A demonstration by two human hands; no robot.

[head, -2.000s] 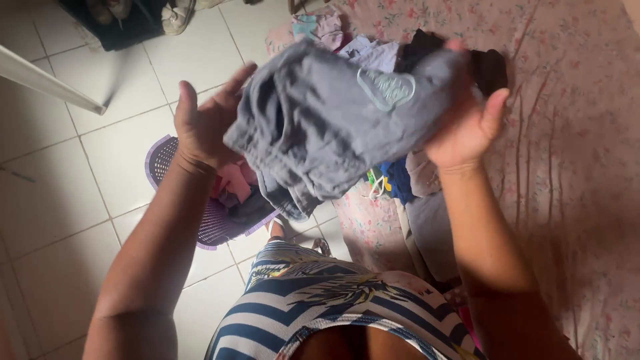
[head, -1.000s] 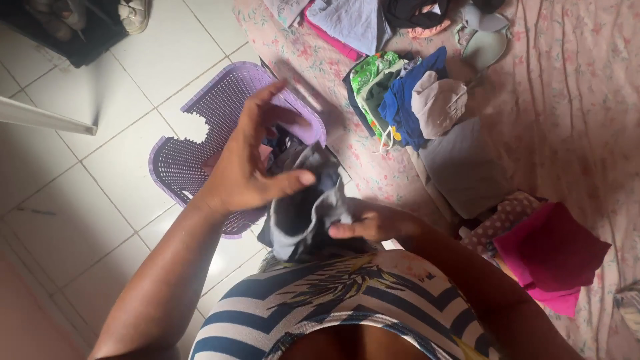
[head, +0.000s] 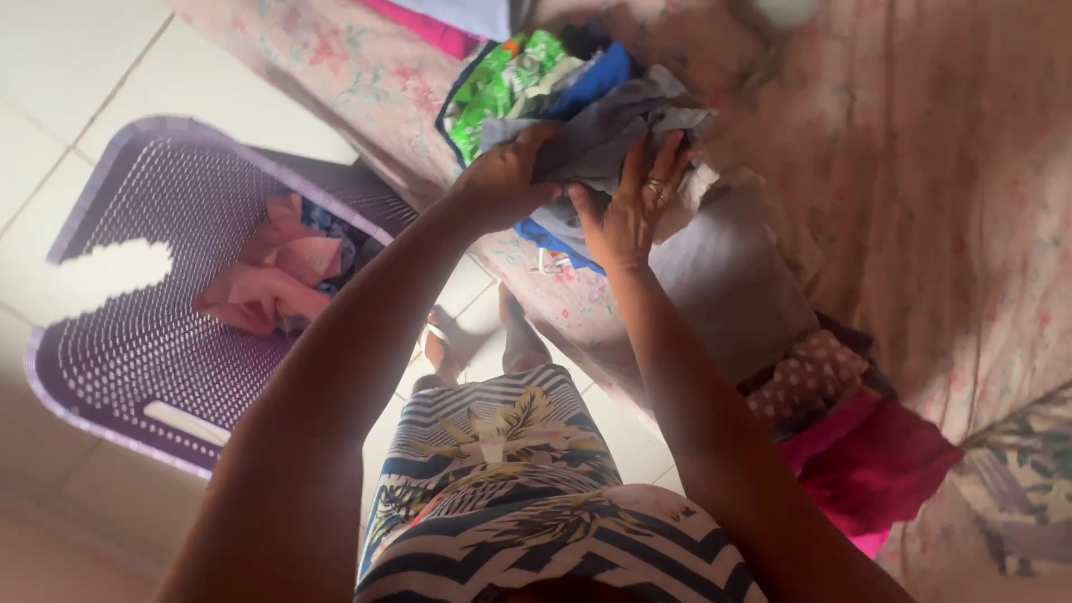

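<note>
Both hands are on a grey cloth garment (head: 599,138) that lies on a pile of clothes on the bed. My left hand (head: 511,180) grips its near left edge, with the thumb towards the right. My right hand (head: 632,197), with a ring on one finger, rests on the garment with its fingers spread. Under and around it show a green patterned garment (head: 502,79), a blue garment (head: 599,79) and a pale one at the right. White drawstrings (head: 548,261) hang out at the near side of the pile.
A purple plastic laundry basket (head: 142,368) with pink and dark blue clothes (head: 276,276) stands on the tiled floor at left. On the floral bed sheet (head: 879,109) lie a folded grey garment (head: 720,285), a dotted garment (head: 808,377) and a magenta garment (head: 879,461).
The grey garment was held up in both hands, then bunched near my body. Both hands have moved forward with it, onto the pile with the green and blue garments. The view has shifted.
</note>
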